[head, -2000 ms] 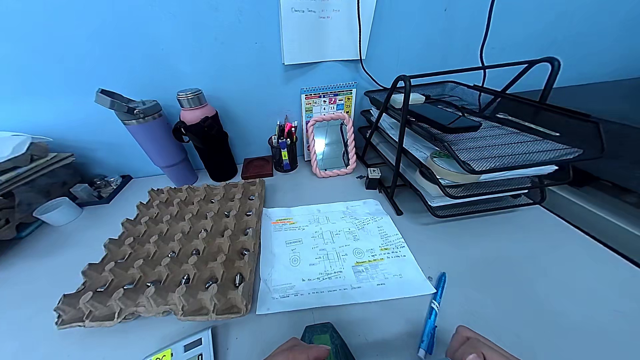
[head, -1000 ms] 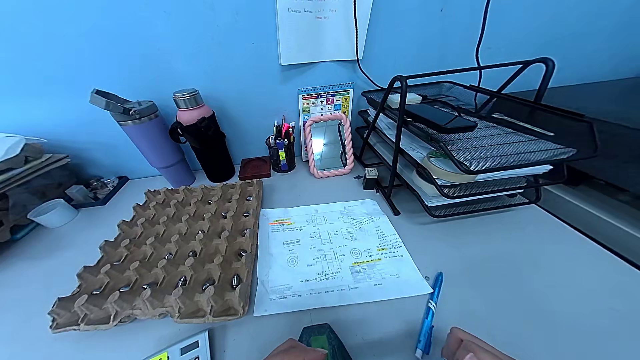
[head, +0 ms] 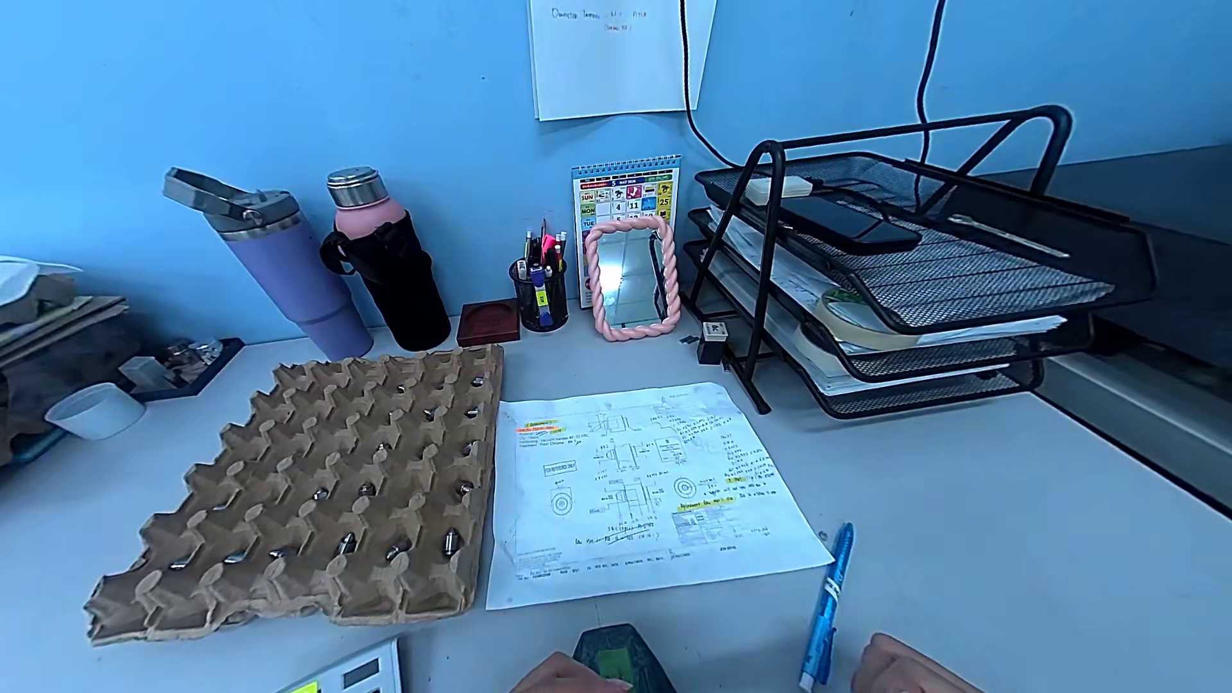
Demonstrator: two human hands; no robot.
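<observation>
At the bottom edge, my left hand (head: 568,676) rests against a dark green object (head: 624,658) with a lighter green patch; most of both lies out of frame, so the grip is unclear. My right hand (head: 910,666) is at the bottom right, partly cut off, its fingers looking curled. A blue pen (head: 828,606) lies between the hands, nearer the right one. Above them is a sheet with technical drawings (head: 635,568), bearing handwriting and highlighter marks. Left of the sheet, a brown pulp egg tray (head: 279,481) holds several small metal parts (head: 451,542) in its cups.
A calculator (head: 371,669) shows at the bottom. Along the wall stand a purple tumbler (head: 289,279), a pink bottle in a black sleeve (head: 390,269), a pen cup (head: 541,296), a pink-framed mirror (head: 631,279) and a desk calendar. A black mesh document tray (head: 962,289) stands right; a white cup (head: 94,411) left.
</observation>
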